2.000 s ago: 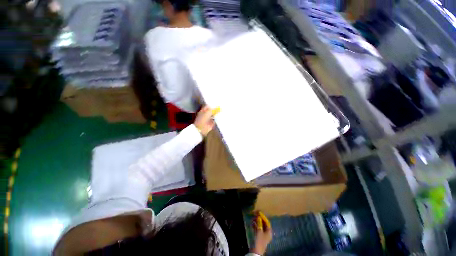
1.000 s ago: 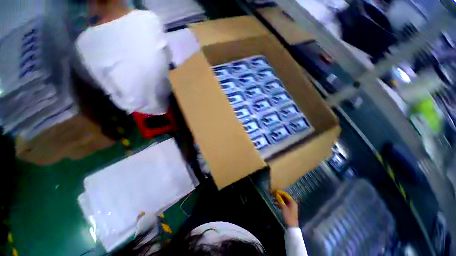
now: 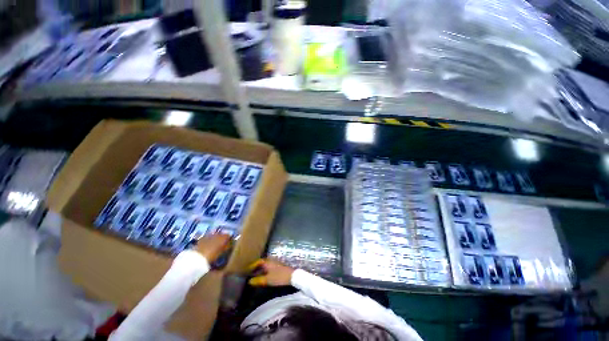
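The brown carton (image 3: 275, 193) stands open at the left with a tray of phone-sized units (image 3: 191, 194) in rows inside. My left hand (image 3: 212, 248) reaches over the carton's near wall and touches the units at the near right corner; its fingertips are blurred, and whether it grips one is unclear. My right hand (image 3: 272, 272) is just right of the carton, at the near edge of the dark ribbed trays (image 3: 307, 223). Its yellow-tipped fingers are apart and no item shows in it.
A filled blister tray stack (image 3: 397, 226) and a white tray (image 3: 534, 233) with several units stand to the right. Units lie on the dark green conveyor (image 3: 414, 143) behind. The shelf (image 3: 167, 90) above has a metal post, tumbler, green pack and clear plastic pile.
The view has swung right, towards the conveyor. My left hand held a large white sheet over the carton, then was low by the floor stack; now it is inside the carton, without the sheet.
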